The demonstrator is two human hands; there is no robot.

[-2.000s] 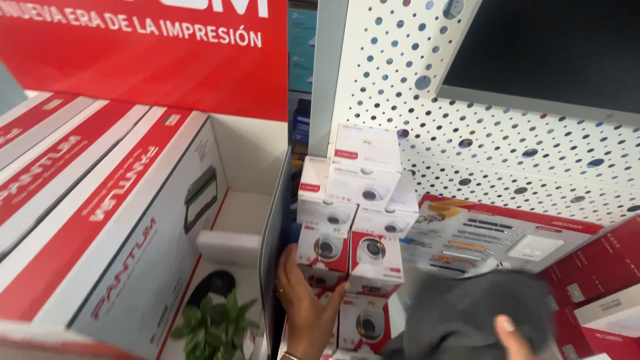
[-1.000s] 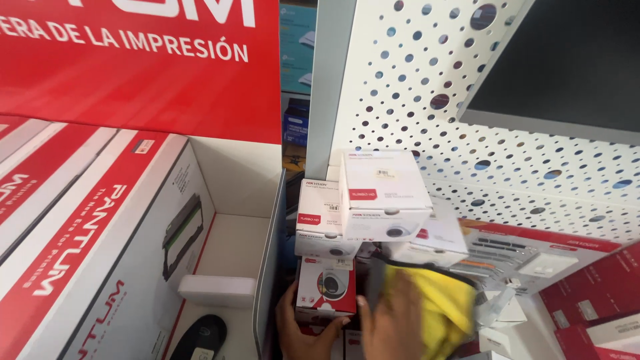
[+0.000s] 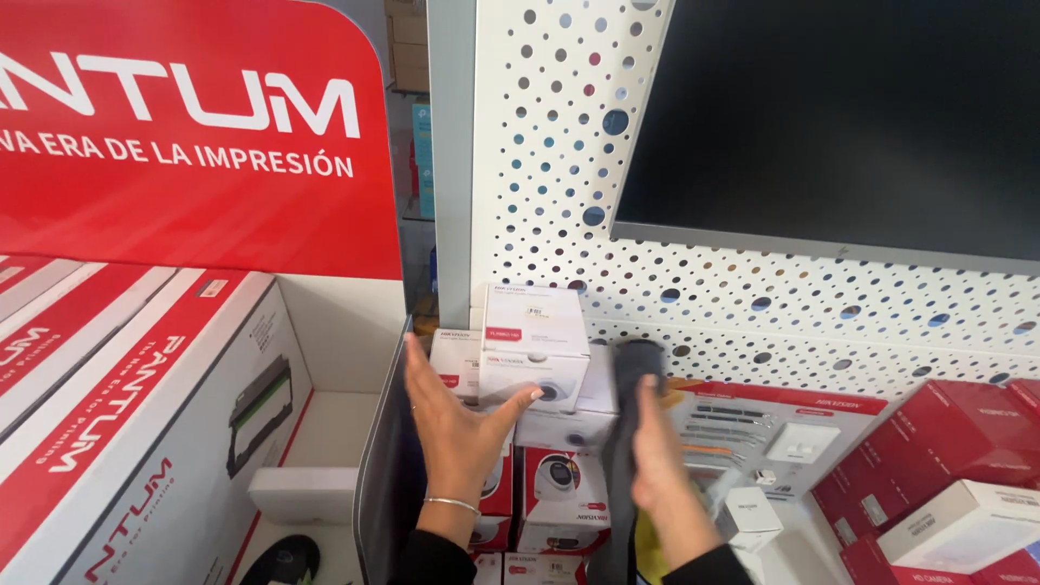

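Small white and red camera boxes stand stacked at the centre, with a white box (image 3: pixel 536 321) on top. My left hand (image 3: pixel 459 435), a thin bracelet on its wrist, is spread at the stack's left side, its thumb over the front of the upper boxes. My right hand (image 3: pixel 656 455), somewhat blurred, is against a dark grey cloth (image 3: pixel 624 414) at the stack's right side; a yellow part of the cloth shows below. Red and white camera boxes (image 3: pixel 562 496) lie lower, partly behind my left wrist.
Large printer boxes (image 3: pixel 146 406) stand left, beside a grey divider panel (image 3: pixel 382 455). A perforated white panel (image 3: pixel 552 195) rises behind, with a monitor (image 3: pixel 837 114) upper right. Red boxes (image 3: pixel 942 455) and a small white box (image 3: pixel 747 520) are at the right.
My left hand has moved up from a lower red and white box to the upper stack. The cloth, showing mostly yellow a second ago, now shows mostly dark grey beside the stack.
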